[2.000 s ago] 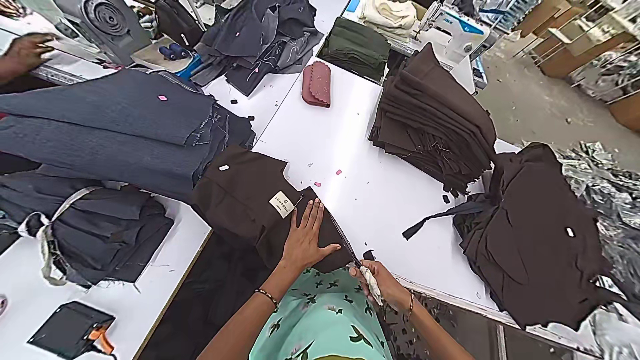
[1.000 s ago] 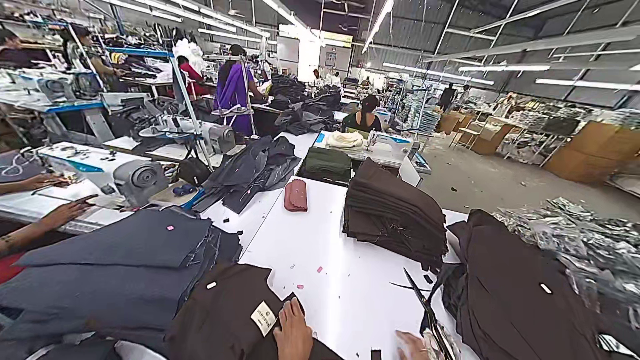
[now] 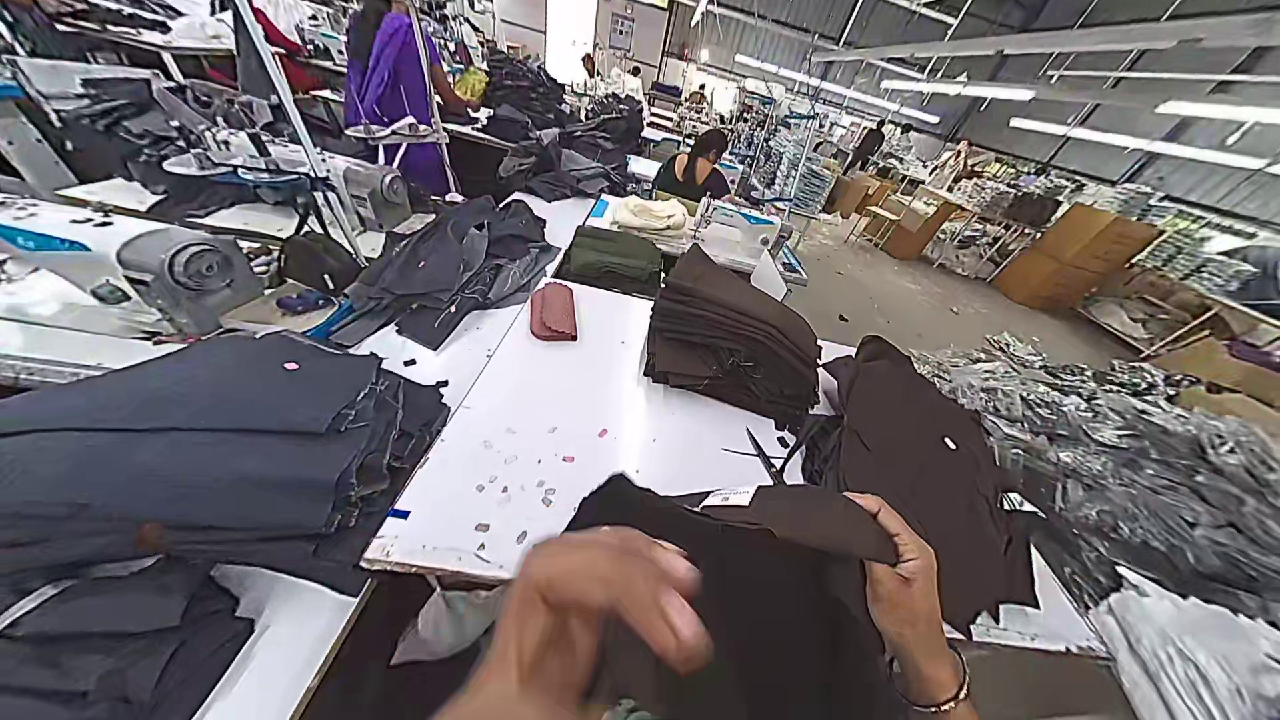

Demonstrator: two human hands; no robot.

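Observation:
My right hand [image 3: 905, 585] grips the edge of a dark brown fabric piece [image 3: 740, 590], which hangs over the near edge of the table. A white label [image 3: 730, 497] shows near its upper edge. My left hand [image 3: 610, 600] is blurred, raised over the left side of the cloth with its fingers curled; whether it holds anything cannot be told. Just beyond the cloth, scissors [image 3: 765, 458] lie on the white table [image 3: 560, 400] with their blades apart, the handles partly hidden. A stack of dark brown pieces [image 3: 735, 335] sits behind them.
Grey-blue cloth [image 3: 190, 430] lies at left, and more brown cloth [image 3: 920, 480] at right. A pink case [image 3: 553, 312] and folded green cloth [image 3: 610, 260] rest farther back. Small scraps dot the tabletop. A sewing machine [image 3: 190, 265] stands at left; co-workers [image 3: 695, 170] are beyond.
The scissors, in my right hand two seconds ago, now lie on the table. My right hand has taken hold of the brown fabric, and my left hand has lifted from its flat position. The view has tilted up.

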